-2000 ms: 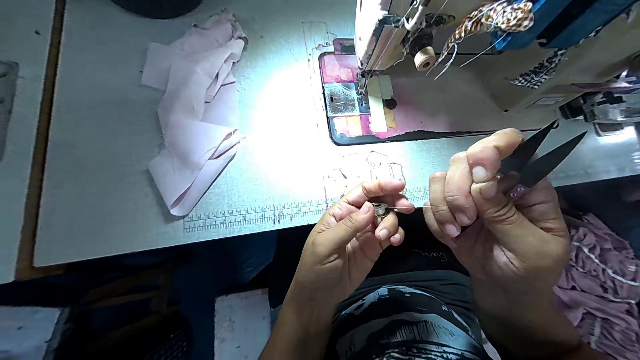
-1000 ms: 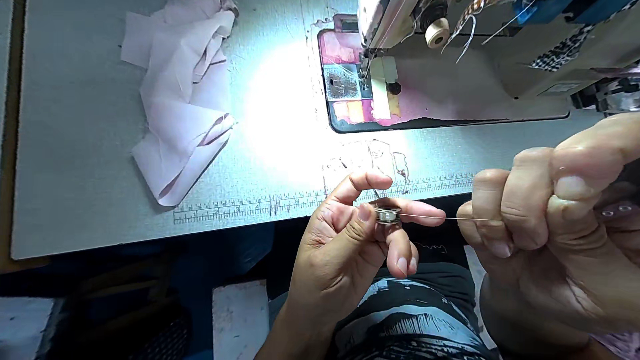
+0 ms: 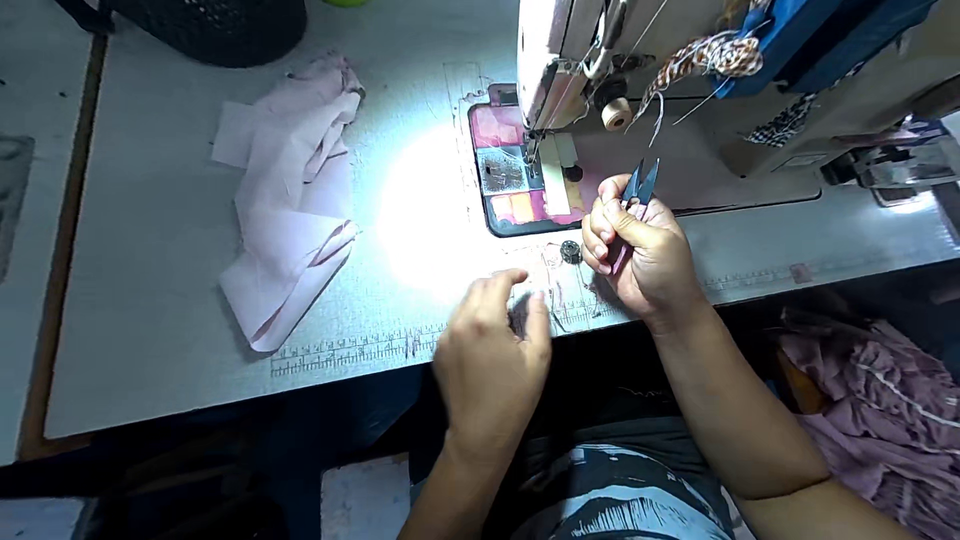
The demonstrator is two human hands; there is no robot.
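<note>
My right hand (image 3: 637, 247) is closed around thread snips (image 3: 636, 195), their dark blades pointing up and away from me. Just left of its fingers a small metal bobbin case (image 3: 571, 252) lies on the sewing table (image 3: 405, 300). My left hand (image 3: 495, 345), slightly blurred, hovers over the table's front edge with thumb and fingers apart and nothing seen between them. Beyond both hands stands a sewing machine (image 3: 559, 75), its needle area above the coloured, taped plate (image 3: 501, 171). Whether a thread runs from the bobbin case cannot be told.
Pale pink fabric (image 3: 292, 202) lies crumpled on the table's left part. A dark basket-like container (image 3: 217, 26) stands at the back left. A ruler scale (image 3: 360, 349) runs along the front edge. Mauve cloth (image 3: 885, 420) is bunched at the lower right. Braided cord (image 3: 712, 58) hangs on the machine.
The bobbin case, held in my left hand before, now lies on the table. My left hand has opened. The right hand has moved back toward the machine, still holding the snips.
</note>
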